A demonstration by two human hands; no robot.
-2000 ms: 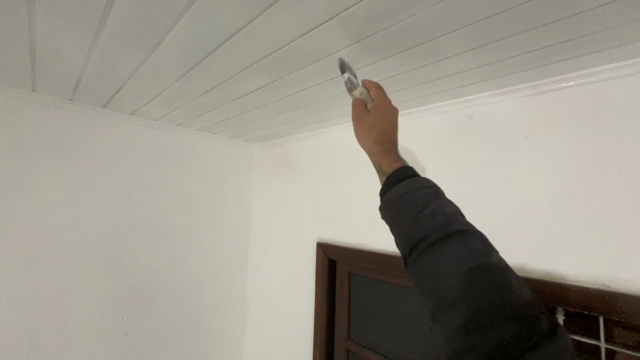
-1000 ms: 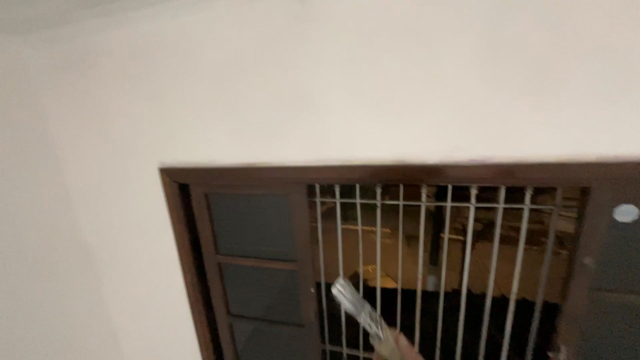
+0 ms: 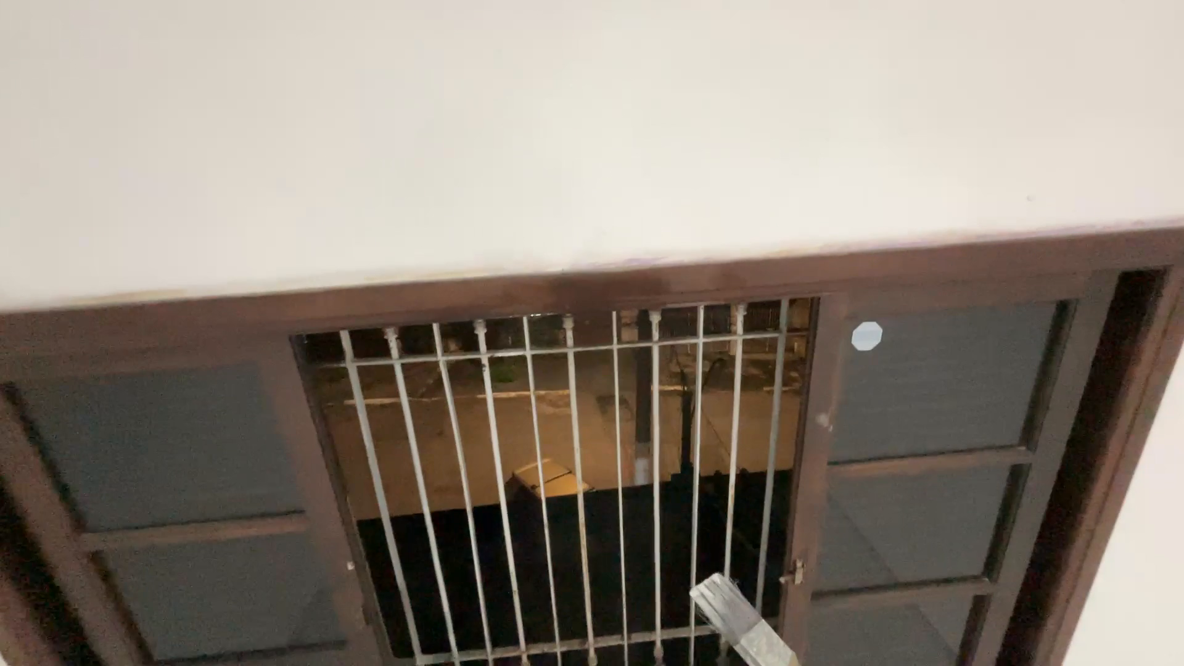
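A paintbrush (image 3: 731, 606) with pale, paint-coated bristles and a metal ferrule rises from the bottom edge, right of the middle. It points up and to the left, in front of the window's metal bars (image 3: 573, 444). The hand on the brush is below the view, and my left hand is not seen either. Behind the brush is a window with a brown frame (image 3: 462, 301), its two panelled sashes standing to either side of the barred opening. Above the frame the white wall (image 3: 555, 139) shows faint uneven marks along the joint.
The left sash (image 3: 185, 444) and right sash (image 3: 934, 370) have dark grey panes. A small latch (image 3: 795, 572) sits on the right sash's inner edge, and a pale round spot (image 3: 867, 336) shows near its upper corner. Dark ground and a lit paved area lie outside.
The view has swung down from the ceiling to the window. My right hand, raised near the ceiling with the brush two seconds ago, has come down and is out of view; only the brush shows.
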